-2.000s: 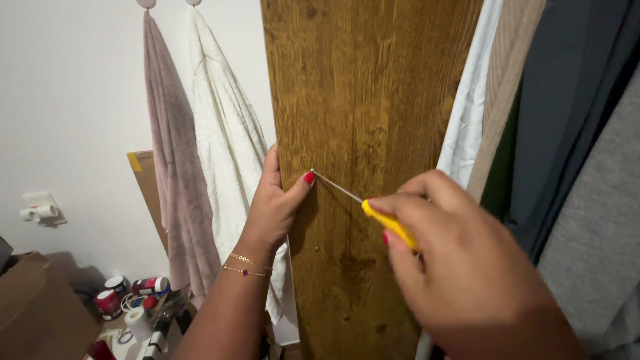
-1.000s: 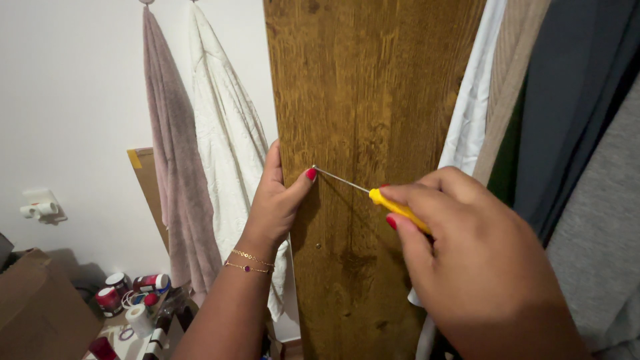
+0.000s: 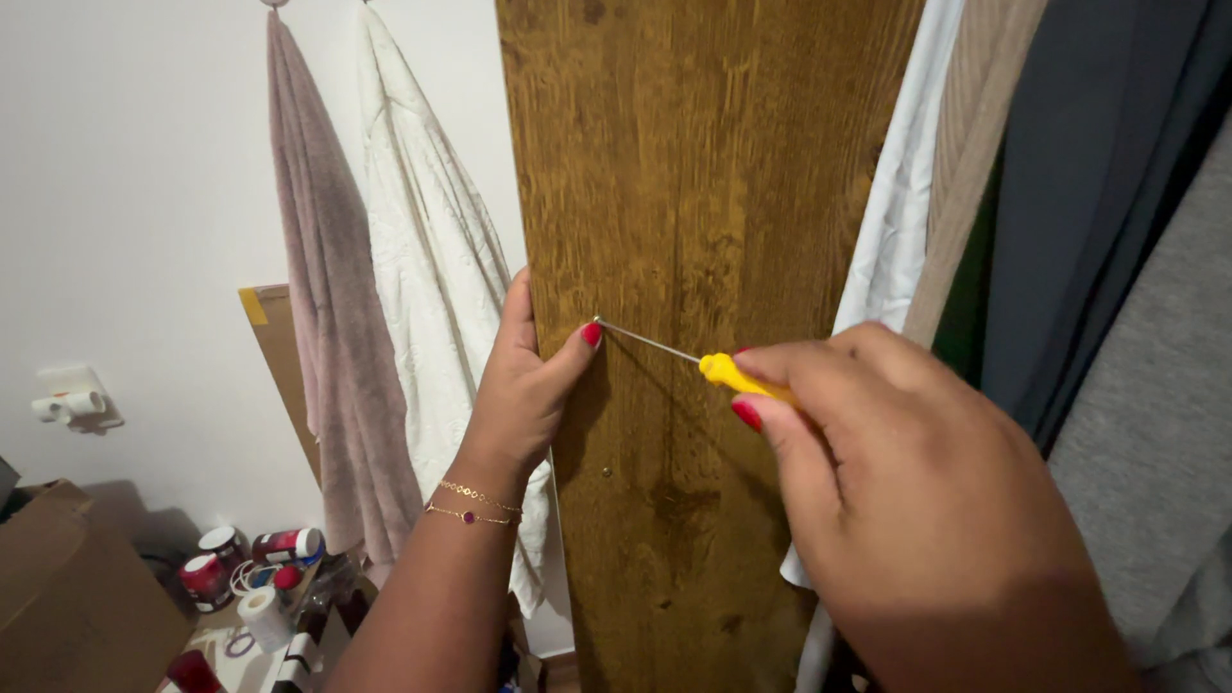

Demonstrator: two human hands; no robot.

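A brown wood-grain panel (image 3: 712, 192) stands upright before me. My right hand (image 3: 885, 472) grips a screwdriver by its yellow handle (image 3: 736, 375). The thin metal shaft slants up to the left, and its tip meets a small screw (image 3: 598, 320) in the panel. My left hand (image 3: 534, 385) holds the panel's left edge, its thumb on the face just beside the screw and its other fingers mostly hidden behind. Lower on the same face is a second small round metal piece (image 3: 606, 472).
A pink towel (image 3: 332, 289) and a white towel (image 3: 423, 250) hang at the left. Clothes (image 3: 1068, 192) hang at the right. Lower left are a cardboard box (image 3: 77, 587), several jars (image 3: 204, 580) and a white roll (image 3: 265, 618). A plug (image 3: 72, 406) sits in the wall socket.
The screwdriver's handle and my right hand have shifted slightly, while the tip stays at the screw. My left hand keeps its place on the panel's edge.
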